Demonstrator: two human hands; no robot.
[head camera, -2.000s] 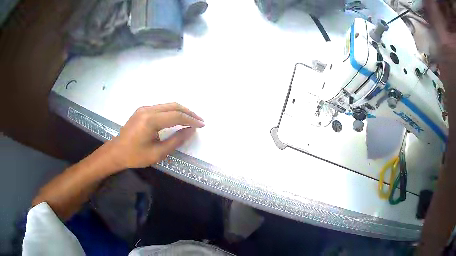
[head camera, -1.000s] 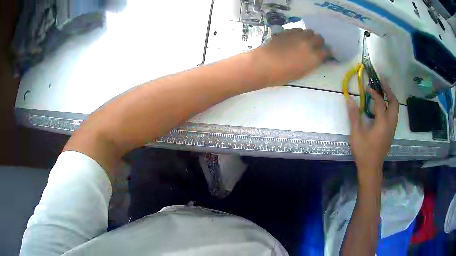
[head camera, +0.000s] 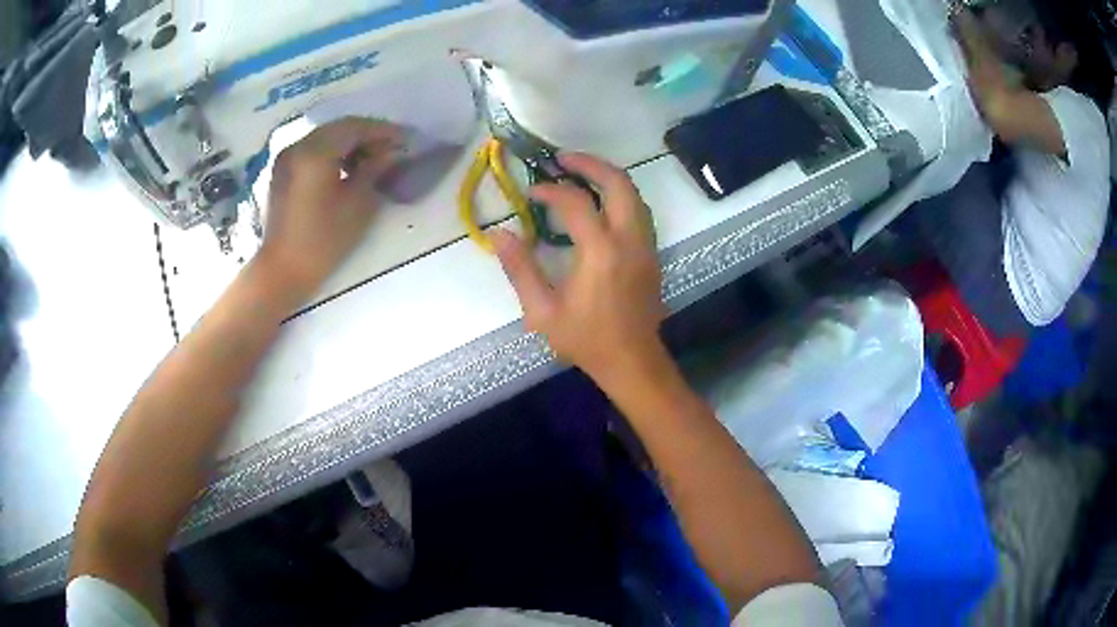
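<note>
My left hand (head camera: 321, 202) is slightly blurred, beside the sewing machine head, with its fingers curled at a small pale grey cloth piece (head camera: 429, 168) on the machine bed. Whether they grip it is not clear. Scissors (head camera: 475, 202) with one yellow and one green loop lie right of the cloth, blades pointing up and left. My right hand (head camera: 598, 263) is at the scissors' handles, its fingers over the green loop and its thumb at the yellow loop. The white sewing machine (head camera: 355, 55) has a blue stripe; my left hand partly hides the area beside its needle.
A dark phone (head camera: 762, 138) lies on the table at right. Silvery tape-measure edging (head camera: 472, 382) runs along the table's front. A blue bin (head camera: 937, 514) with pale plastic and cloth stands below right, beside a red object (head camera: 962, 337). Another person's white sleeve (head camera: 1063, 202) shows at far right.
The view has swung right. My left hand moved from the table's front left to the cloth beside the machine. My right hand came to the scissors, and its fingers have closed in around the handles.
</note>
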